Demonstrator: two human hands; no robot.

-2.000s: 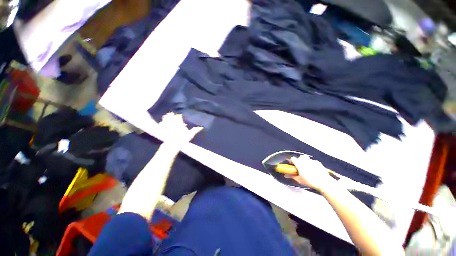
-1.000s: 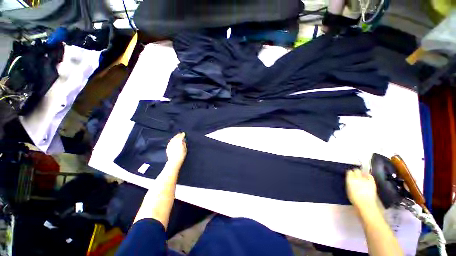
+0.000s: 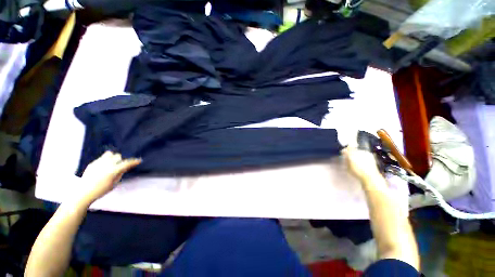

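Observation:
A dark trouser piece (image 3: 233,150) lies across the near part of the pale table, its waist end at the left and its narrow leg end at the right. My left hand (image 3: 111,170) is at the near edge of the waist end; its fingers meet the cloth, but their hold is unclear. My right hand (image 3: 359,162) grips the leg end. The steam iron (image 3: 374,147), with an orange-brown handle, stands just beyond and right of my right hand. Its white hose (image 3: 434,193) runs off to the right.
A crumpled heap of dark trousers (image 3: 190,59) lies along the table's far side. The pale table cover (image 3: 260,196) shows at the near edge. A red-brown panel (image 3: 411,116), beige cloth (image 3: 451,162) and lilac cloth (image 3: 480,146) are at the right. Dark cloth (image 3: 130,235) hangs below the near left edge.
The iron has gone from my right hand to the table's right end. My right hand now holds the leg end, and my left hand has moved left to the waist end. The trouser leg lies narrower.

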